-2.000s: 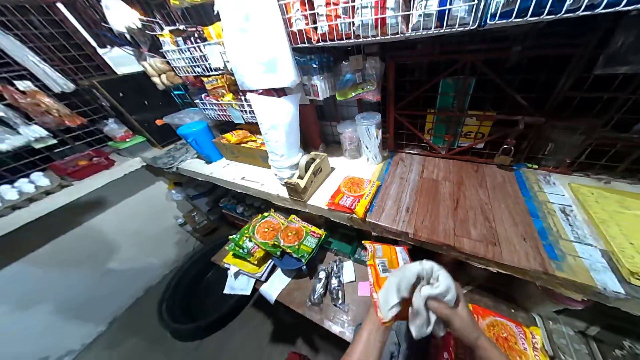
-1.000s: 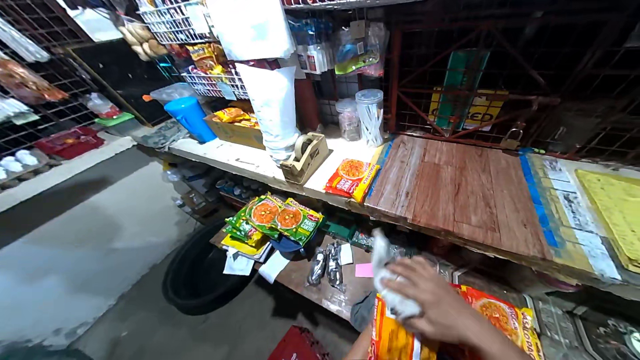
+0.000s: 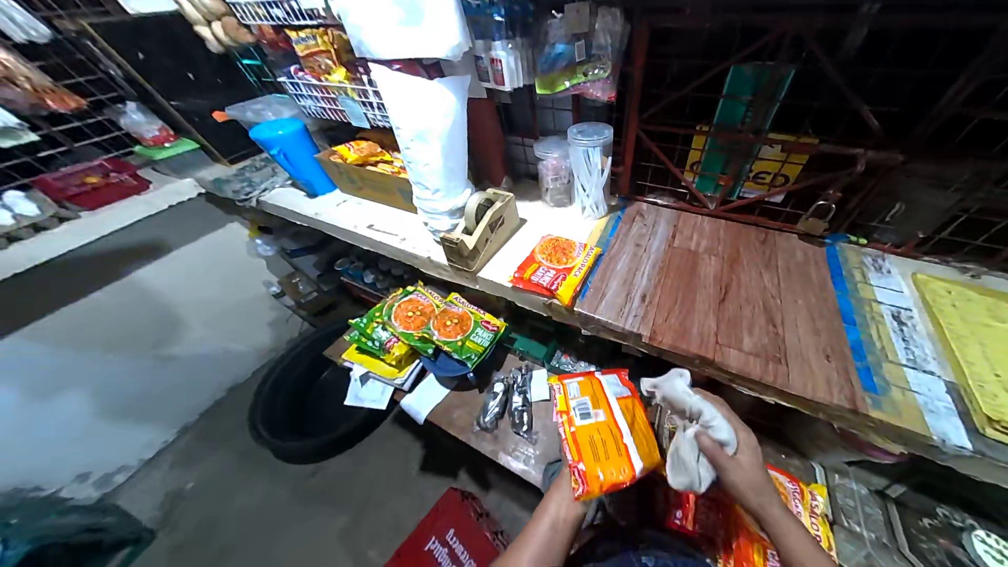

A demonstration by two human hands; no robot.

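My left hand (image 3: 568, 490) grips an orange instant noodle packet (image 3: 605, 431) by its lower end, with the printed back facing up; most of the fingers are hidden behind it. Just right of the packet, my right hand (image 3: 732, 453) holds a bunched white cloth (image 3: 693, 433), which does not cover the packet. More red and orange noodle packets (image 3: 811, 504) lie below and right of my right hand. One red noodle packet (image 3: 556, 268) rests on the counter beside the tape dispenser (image 3: 480, 228). Several green noodle packets (image 3: 429, 323) are piled on the lower table.
The wood-patterned counter (image 3: 717, 291) runs across ahead of my hands. Dark plastic-wrapped items (image 3: 508, 402) lie on the lower table. A black tub (image 3: 291, 417) and a red crate (image 3: 453, 535) stand on the floor. Clear jars (image 3: 589, 169) and a blue container (image 3: 293, 156) stand on the counter.
The cloth was against the orange packet one second ago; my right hand and the cloth are now apart from it, to its right. The packet now shows more fully.
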